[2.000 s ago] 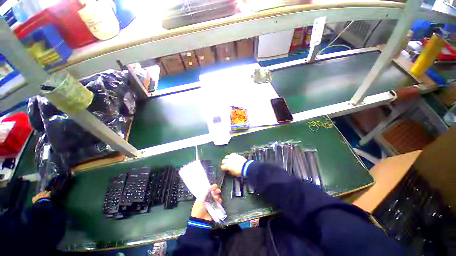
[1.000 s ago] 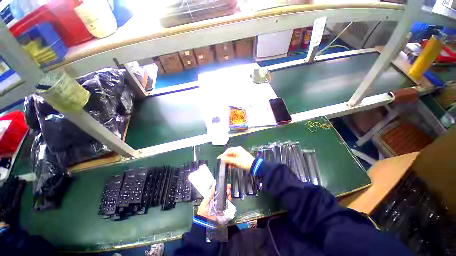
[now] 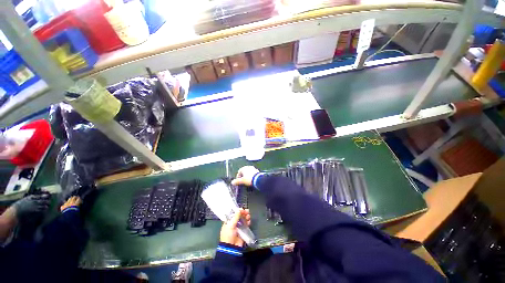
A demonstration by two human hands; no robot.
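Observation:
My left hand (image 3: pixel 235 228) holds a fan of whitish clear poly bags (image 3: pixel 220 200) in front of me. My right hand (image 3: pixel 244 176) is just beyond it, its fingertips at a black remote control (image 3: pixel 242 196) at the right end of the unbagged block; whether it grips it is hard to tell. The unbagged remote controls (image 3: pixel 161 204) lie side by side on the bench left of my hands, most with button rows up. Bagged remotes (image 3: pixel 338 185) with a silvery glare lie in a row at right, partly hidden by my right sleeve.
White paper (image 3: pixel 302 113) with an orange-filled tray (image 3: pixel 274 129) and a phone (image 3: pixel 323 122) lies beyond the rail. Yellow bands (image 3: pixel 367 141) lie at the bench's right end. An open carton (image 3: pixel 447 193) stands lower right. A black plastic heap (image 3: pixel 111 130) and other people's hands are at left.
The remote control held over my left hand a second ago is no longer there. My right hand has moved back to the unbagged block. Other people's hands have come into view at left.

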